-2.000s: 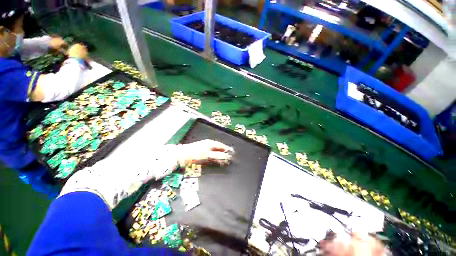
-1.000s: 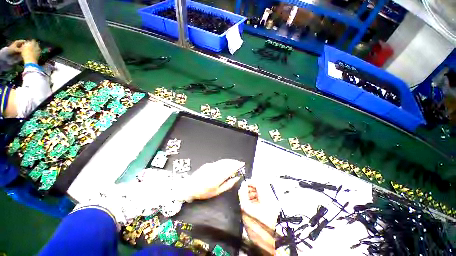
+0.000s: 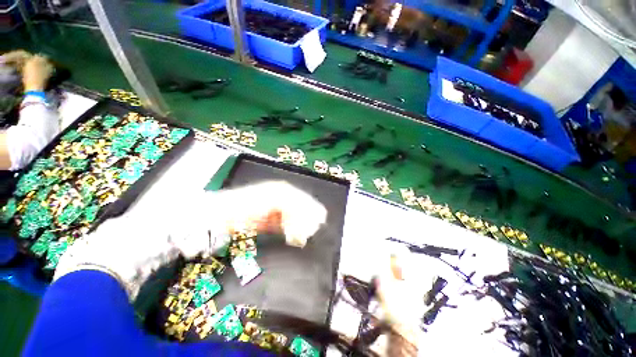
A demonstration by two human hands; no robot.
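Note:
My left hand (image 3: pixel 296 213) is over the upper part of the black tray (image 3: pixel 307 279), palm down and blurred; whether it holds anything is hidden. My right hand (image 3: pixel 397 317) is a blur at the bottom, over the white sheet (image 3: pixel 460 328) just right of the tray; dark leads show beside it, but its grip cannot be told. Circuit boards (image 3: pixel 226 321), green and yellow-gold, lie in the tray's lower left part. One pale green board (image 3: pixel 245 267) lies below my left wrist. Loose black leads (image 3: pixel 436 300) lie on the white sheet.
A heap of black leads (image 3: pixel 565 314) is at right. The green conveyor belt (image 3: pixel 279 97) runs beyond, with boards (image 3: pixel 436 206) along its near edge. Blue bins (image 3: pixel 495 129) stand behind it. At left are a full neighbour's tray (image 3: pixel 91 167), a metal post (image 3: pixel 125 56) and a coworker's arm (image 3: pixel 33 122).
My left hand has moved up and left from the tray's right edge. My right hand has shifted right and down over the sheet. The camera view has shifted slightly.

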